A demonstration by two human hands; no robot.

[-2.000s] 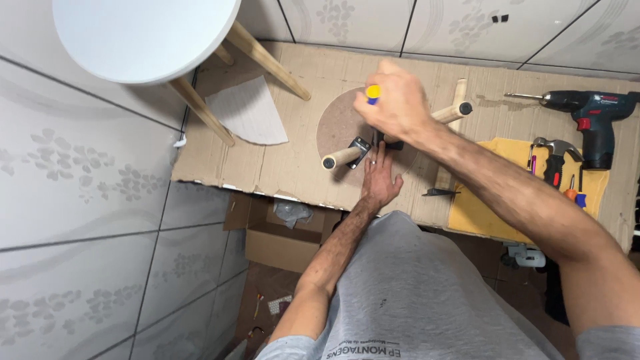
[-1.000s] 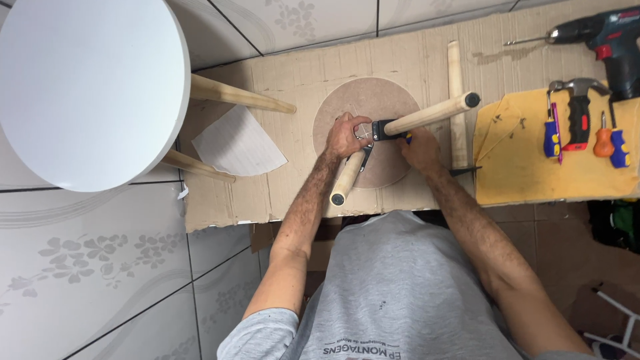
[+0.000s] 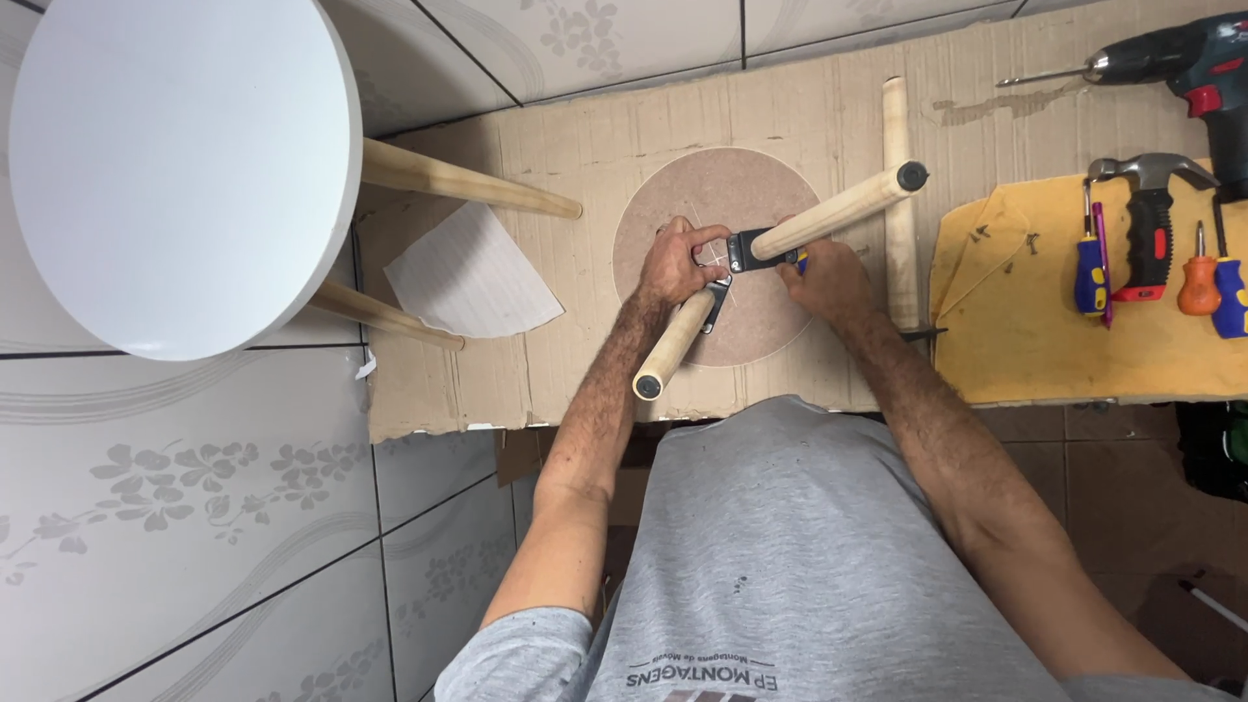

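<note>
On a round fibreboard disc stand two wooden legs on black metal brackets. One leg leans toward me; the other leg slants to the upper right. My left hand has its thumb and finger at the inner edge of the black bracket, near the pencilled cross. Under the right leg, my right hand is closed around a screwdriver with a blue and yellow handle, mostly hidden by the fingers. Its tip cannot be seen.
A loose wooden leg lies right of the disc. Beyond it, a yellow envelope bears a claw hammer, an orange screwdriver and screws. A cordless drill lies behind. At left are a white-topped stool and a foam sheet.
My right hand has come down from above the disc to beside the right bracket. My left hand has moved from the disc's near edge to the brackets. The view has shifted.
</note>
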